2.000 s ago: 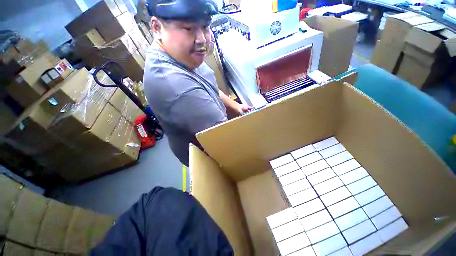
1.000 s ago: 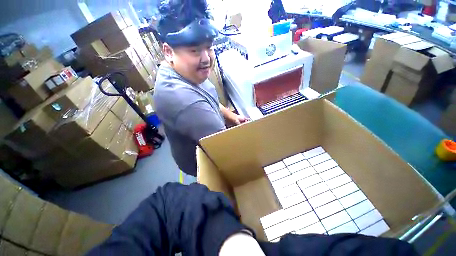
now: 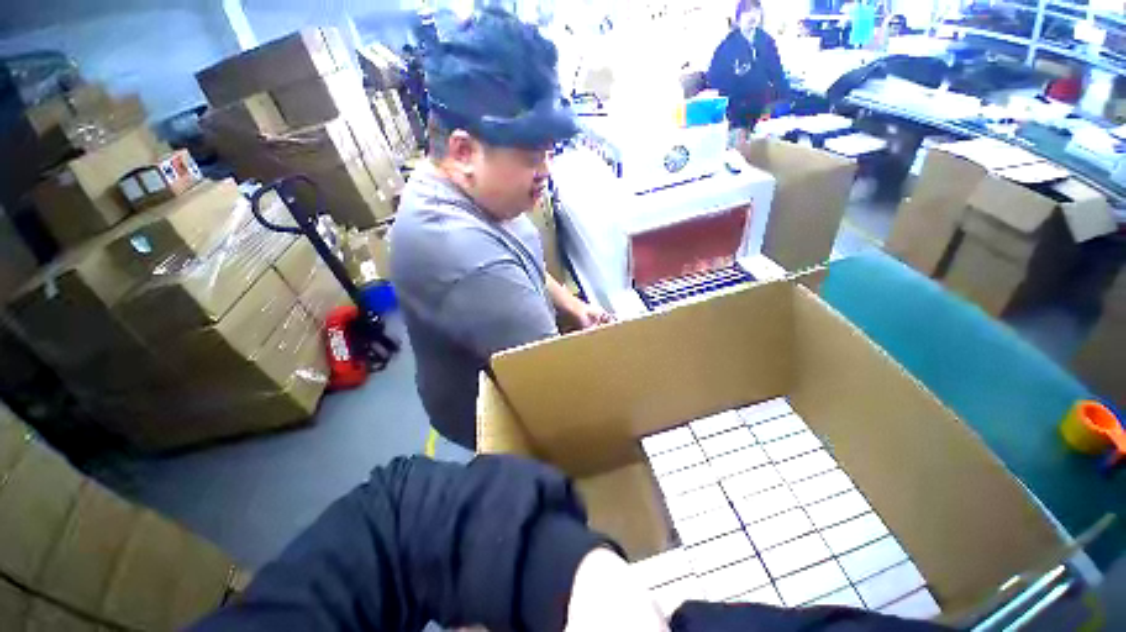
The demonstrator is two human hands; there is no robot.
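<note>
The open shipping carton (image 3: 667, 358) fills the lower centre. White unit cartons (image 3: 782, 525) lie in tight rows on its floor, against the far and right sides; bare brown floor shows at the left. My left arm in a black sleeve reaches across the carton's near left corner. Only the bare wrist and part of my left hand (image 3: 611, 599) show at the bottom edge; the fingers are cut off, so a hold cannot be told. A black right sleeve shows low at the bottom edge; my right hand is out of view.
A person in a grey shirt (image 3: 475, 290) stands beyond the carton's left side, by a white shrink machine (image 3: 593, 235). A green surface (image 3: 951, 358) with an orange tape dispenser (image 3: 1092, 428) is at right. Stacked cartons (image 3: 185, 284) and a red pallet jack (image 3: 346, 349) are at left.
Both sleeves have come into the bottom of the view since two seconds ago. The other person's head has turned rightward. Another person shows at the back. The view has shifted.
</note>
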